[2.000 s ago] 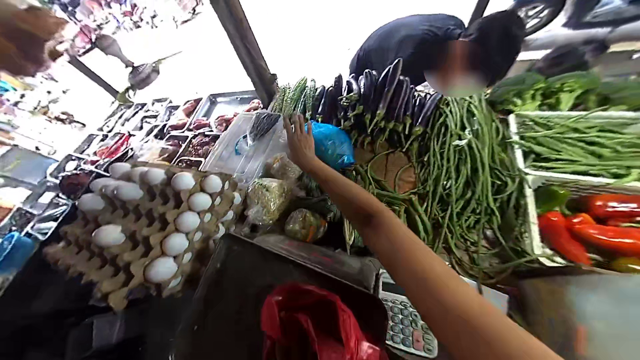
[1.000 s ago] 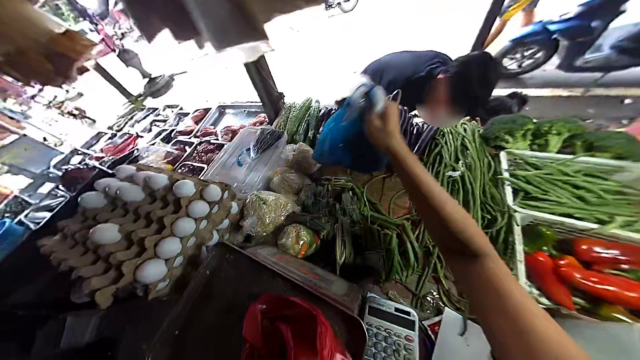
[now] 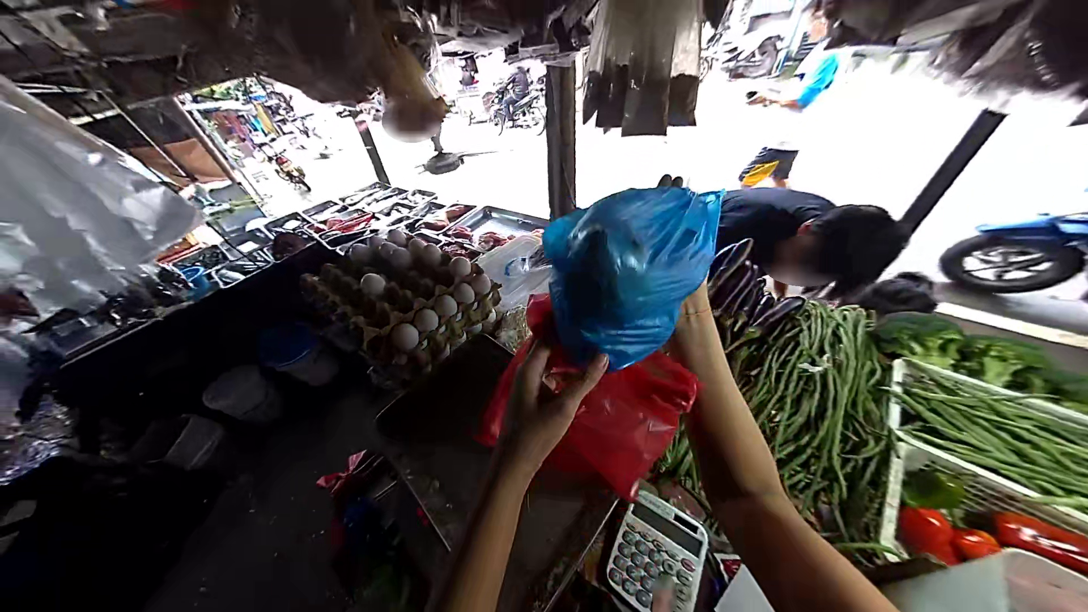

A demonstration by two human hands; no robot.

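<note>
A filled blue plastic bag (image 3: 629, 272) is held up in front of me, its contents hidden. My right hand (image 3: 693, 319) is behind and beside it, mostly covered by the bag, with the fingertips of a hand showing above its top edge. Below and behind it spreads a red plastic bag (image 3: 608, 416). My left hand (image 3: 548, 399) grips the red bag, its fingers at the lower edge of the blue one. Under the red bag lies a dark tray (image 3: 442, 425), and a calculator (image 3: 657, 557) is just below.
Egg trays (image 3: 416, 297) stand on the left, near trays of meat (image 3: 501, 225). Long beans (image 3: 820, 399), eggplants (image 3: 739, 289), broccoli (image 3: 952, 340) and a white crate (image 3: 897, 442) are on the right. A person in dark clothes (image 3: 765, 221) bends over beyond the eggplants. A wooden post (image 3: 561, 140) rises ahead.
My right hand has brought the blue bag from beside the eggplants to in front of me. My left hand has come into view, and the red bag is now lifted. The view has tilted up.
</note>
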